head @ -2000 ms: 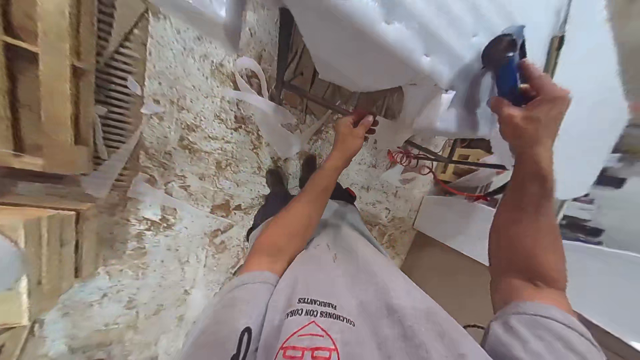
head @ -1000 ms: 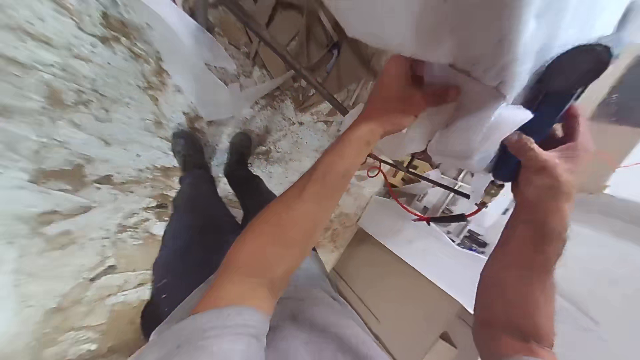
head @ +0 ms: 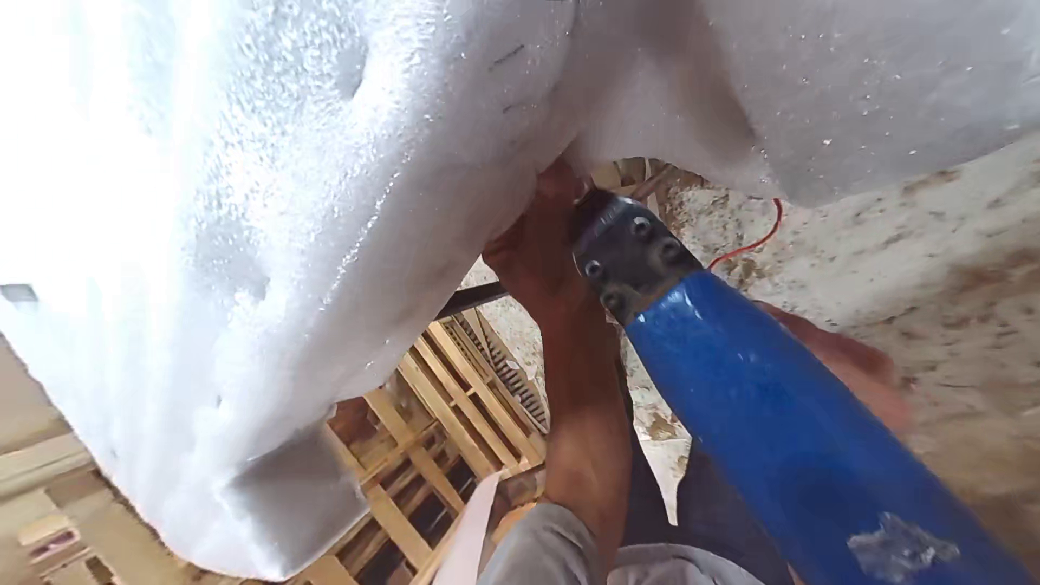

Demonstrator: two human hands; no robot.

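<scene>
A white padded sheet (head: 325, 203) fills the left and top of the view, its edge hanging in folds. At that edge is my left hand (head: 544, 244), its fingers curled and partly hidden in the folds. A blue air-powered tool (head: 756, 398), which looks like a pneumatic stapler, crosses the lower right very close to the camera. Its dark metal head with several screws lies just beside my left hand, by the sheet's edge. Behind the tool's body shows part of my right hand (head: 853, 366), closed around it; most of its fingers are hidden.
Wooden pallets (head: 447, 406) stand below the sheet. A dark bar (head: 471, 299) runs behind my left wrist. The thin red hose (head: 751, 248) curves near the tool over the stained floor (head: 959, 268). Cardboard or wooden pieces (head: 57, 520) lie at the lower left.
The view has swung round and come much nearer the sheet. The blue tool, farther to the right of my left hand before, now has its head beside that hand.
</scene>
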